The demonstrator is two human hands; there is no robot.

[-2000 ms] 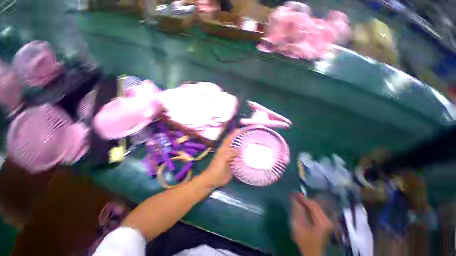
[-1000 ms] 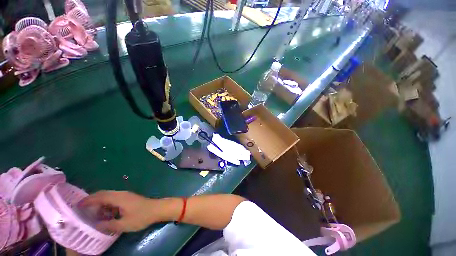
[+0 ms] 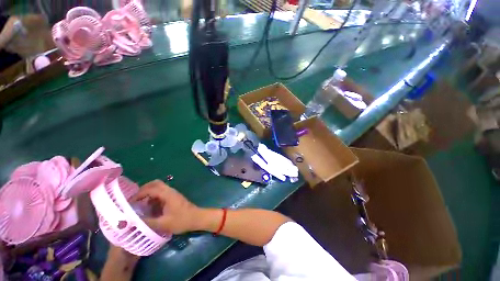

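A pink slatted fan housing (image 3: pixel 123 222) stands tilted at the lower left, its open side turned right, with its clip base (image 3: pixel 90 176) above. My left hand is mostly hidden behind the housing; its wrist (image 3: pixel 118 262) shows below, and it seems to support the shell. My right hand (image 3: pixel 171 209), bare with a red cord at the wrist, reaches into the housing's open side. Its fingers are closed around a greyish translucent part that looks like a fan blade (image 3: pixel 143 208), partly hidden by the fingers. A dark spot shows between the fingers.
Pink grilles (image 3: pixel 24 203) and purple cells (image 3: pixel 68 249) lie left. A black hanging tool (image 3: pixel 212 77) stands over loose blades (image 3: pixel 214 149). A white glove (image 3: pixel 277 163), phone (image 3: pixel 284 127), parts boxes (image 3: pixel 329 159) and bottle (image 3: pixel 324 94) are right, above a large carton (image 3: pixel 411 203). More fans (image 3: pixel 82 35) sit far left.
Since one second ago, the view has shifted left, so the bench things appear further right. My left wrist has come into view below the housing. My right hand remains at the housing's open side.
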